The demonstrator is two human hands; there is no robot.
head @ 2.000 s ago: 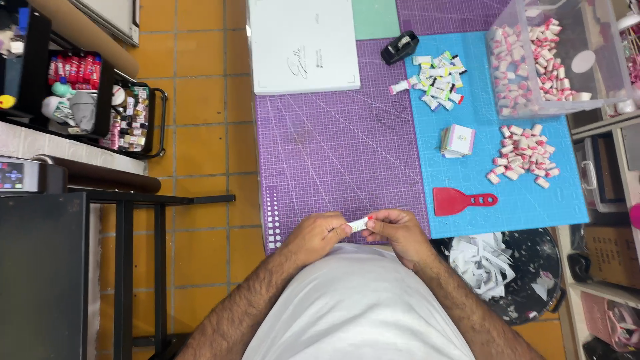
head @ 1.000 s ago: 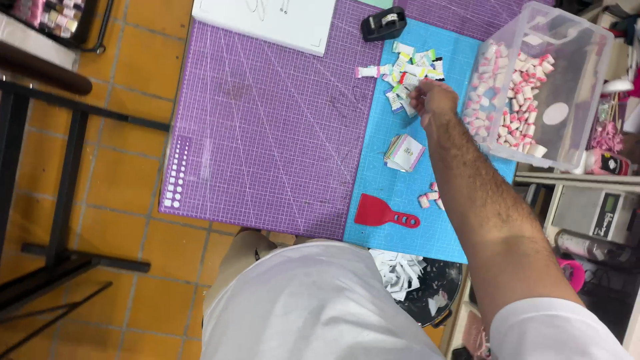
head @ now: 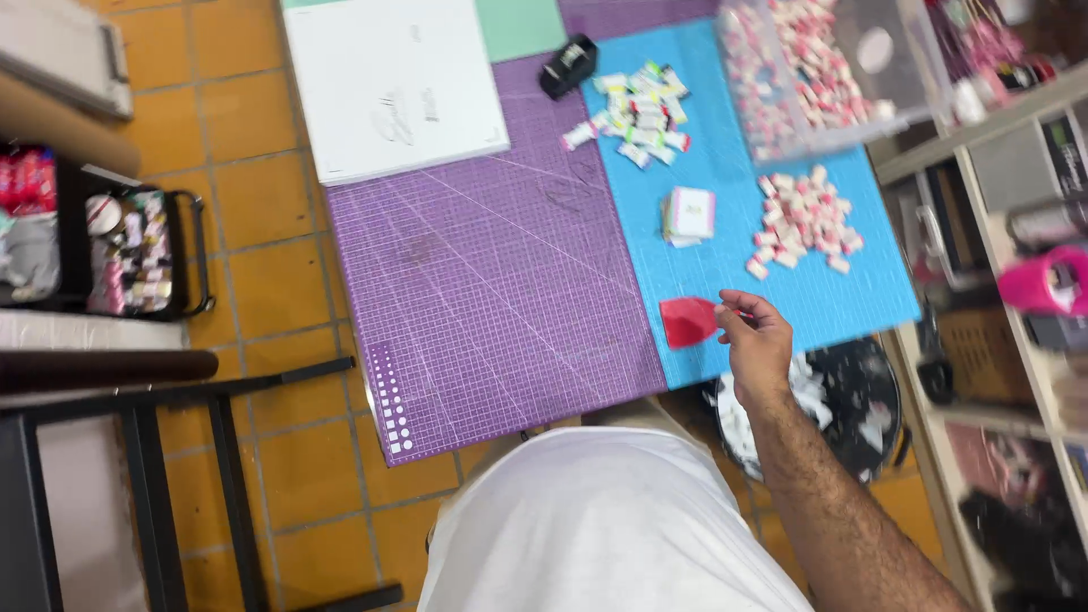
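My right hand [head: 759,344] is over the handle of a red plastic scraper [head: 687,322], its thumb and fingers around the handle, at the front of the blue cutting mat [head: 731,280]. My left hand is out of view. Beyond the scraper lies a small stack of square printed cards [head: 689,212]. Loose pink and white wrapped pieces [head: 803,223] form a pile to its right. Farther back are small candies in printed wrappers [head: 648,115], beside a black tape dispenser [head: 569,66].
A clear plastic bin [head: 901,76] of pink and white pieces stands at the back right. White sheets [head: 399,85] lie on the purple cutting mat [head: 484,297]. A round black container [head: 858,408] with paper scraps is below the table's edge, near shelves [head: 977,204].
My right hand has moved from the pile of wrapped candies toward me, to the red scraper. Two seconds ago both hands held a small wrapped piece near my body. The view has shifted.
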